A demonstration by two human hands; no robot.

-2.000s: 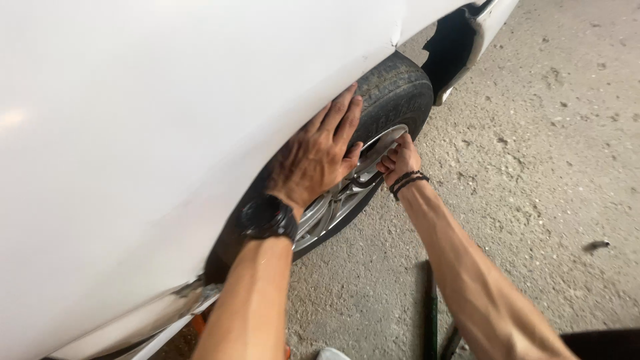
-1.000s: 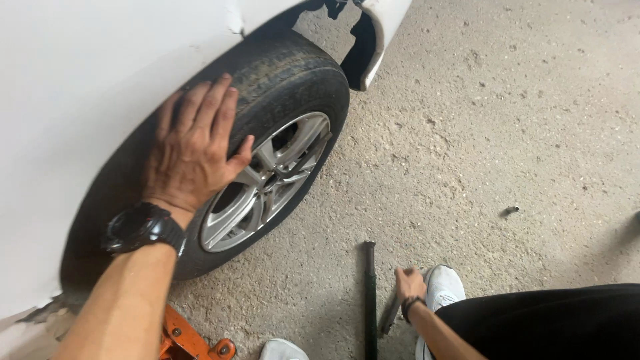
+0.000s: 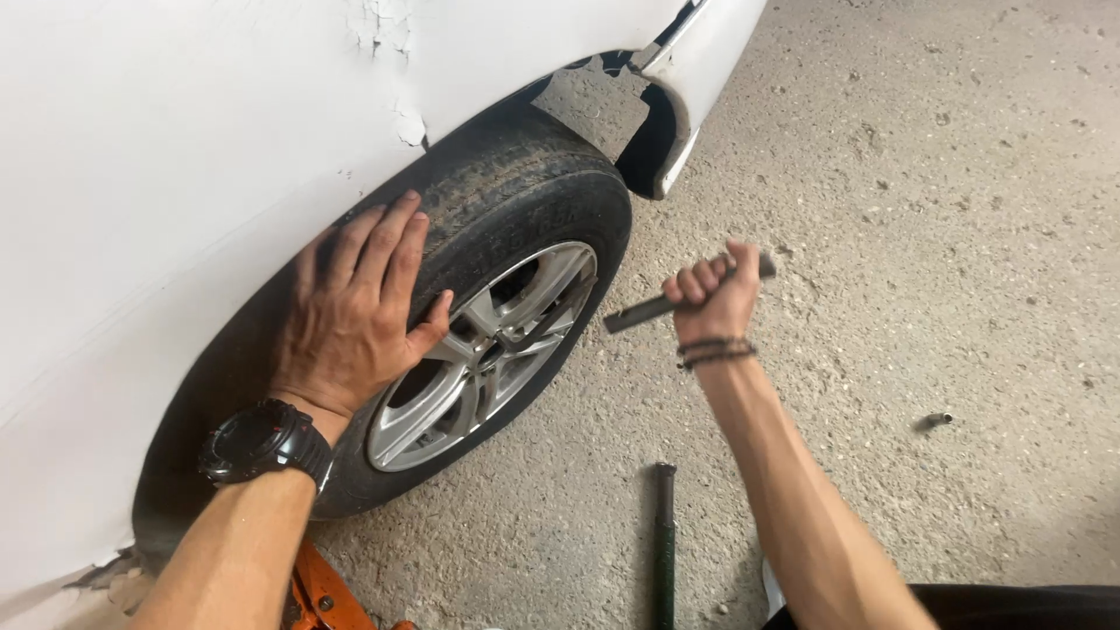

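My left hand (image 3: 354, 302), with a black watch at its wrist, lies spread on the tread and upper sidewall of a car tire (image 3: 516, 197). The tire sits in the wheel arch of a white car body (image 3: 219, 131). Its silver alloy wheel (image 3: 472, 367) faces me, and a dark bar-like tool (image 3: 551, 319) rests across the spokes at the right. To the right of the wheel, my right hand (image 3: 717, 293) grips a short dark metal bar or pipe (image 3: 643, 313), held clear of the tire; both ends stick out of the fist.
A dark green-handled bar (image 3: 665, 542) lies on the rough concrete floor (image 3: 875, 219). Farther right lies a small metal piece, perhaps a socket (image 3: 939, 419). An orange jack (image 3: 328, 595) shows below the tire. The bumper edge (image 3: 678, 166) is broken and juts out above the wheel.
My right hand has left the wheel, reached to the floor beside the shoe, and come up holding the dark bar. My left hand stays on the tire.
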